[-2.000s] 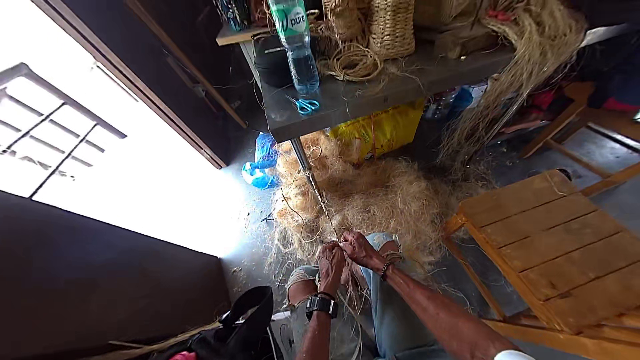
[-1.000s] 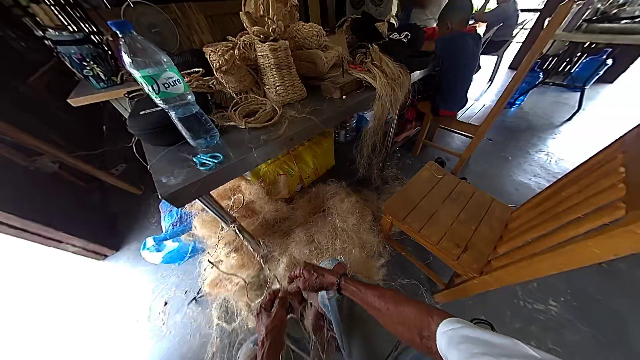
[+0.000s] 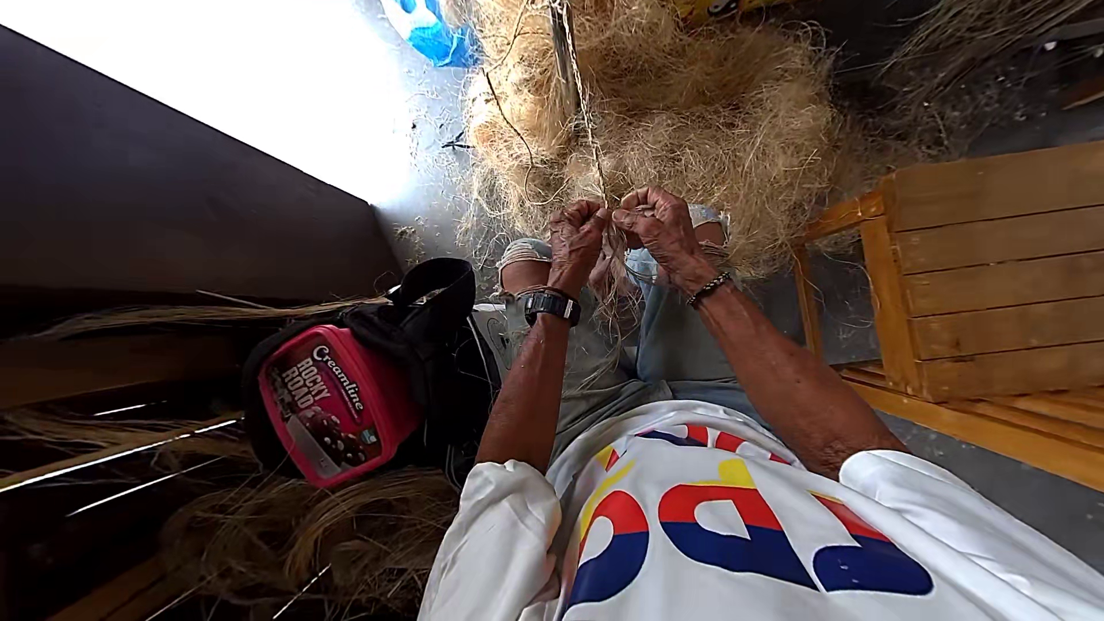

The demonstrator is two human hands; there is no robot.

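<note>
My left hand (image 3: 576, 246), with a black watch at the wrist, pinches strands of plant fibre just above my knees. Beside it, fingertips nearly touching, my right hand (image 3: 662, 233) grips the same strands and wears a dark bracelet. A thin twisted fibre cord (image 3: 590, 129) runs from between both hands up toward a table leg (image 3: 565, 60). Loose fibre ends (image 3: 614, 297) hang below my fingers over my lap. A large heap of tangled pale brown fibre (image 3: 724, 121) lies on the floor beyond my knees.
A wooden slatted chair (image 3: 1000, 267) stands at right. At left, a black bag (image 3: 444, 362) holds a pink ice-cream tub (image 3: 336, 405), with long loose fibres (image 3: 345, 535) below it. A blue plastic bag (image 3: 431, 30) lies near the bright doorway, beside a dark panel (image 3: 172, 172).
The view has swung sharply down toward my lap, so the tabletop with its bottle, scissors and baskets is out of sight. Both hands remain together at the cord.
</note>
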